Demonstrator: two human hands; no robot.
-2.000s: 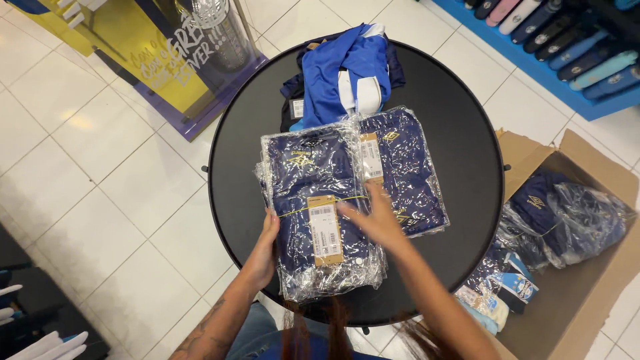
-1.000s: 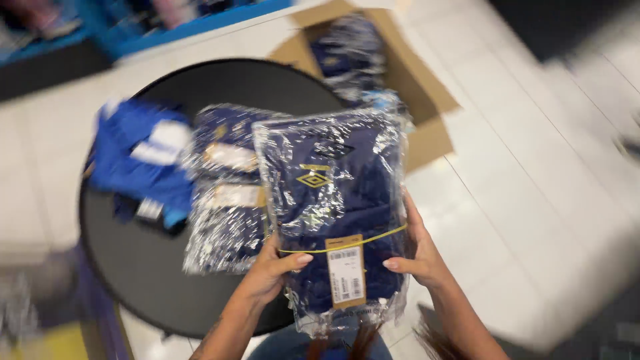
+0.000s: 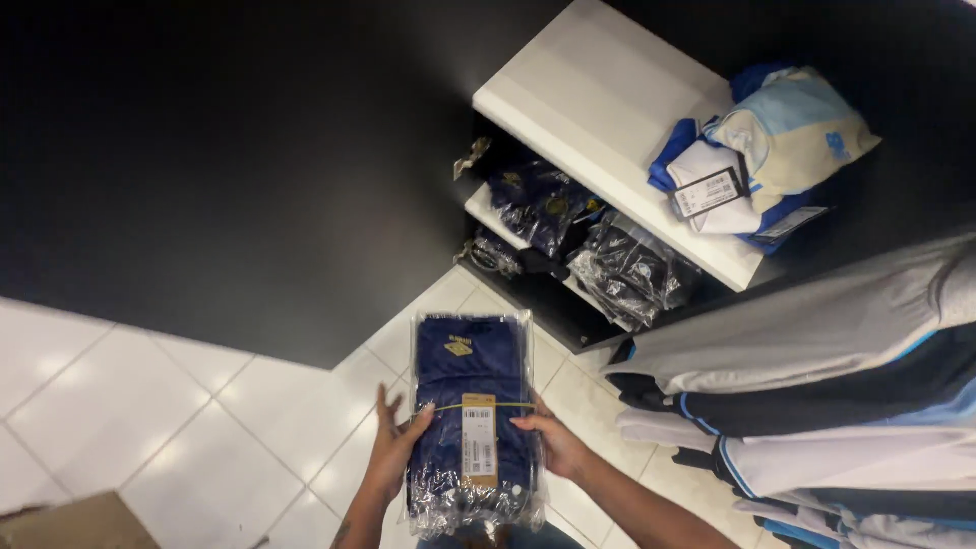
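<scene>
A stack of navy garments in clear plastic bags (image 3: 442, 370) is held upright before me, with a yellow band around it and a tan and white tag (image 3: 479, 442) under the band. My left hand (image 3: 393, 438) is at its left side, thumb on the front edge and some fingers spread away from it. Around the right side, my right hand (image 3: 557, 438) grips the stack, thumb on the plastic. How many bags make up the stack I cannot tell.
A white shelf (image 3: 602, 99) holds folded blue, white and cream garments (image 3: 801, 130). Bagged dark clothes (image 3: 637, 263) lie on shelves beneath. Hanging clothes (image 3: 793, 358) line the right. A black panel (image 3: 191, 175) stands at left; a cardboard box (image 3: 84, 522) is at bottom left.
The stack lay on the round black table, was lifted off it, and is now held away from it. The view has swung from the table to the shelves.
</scene>
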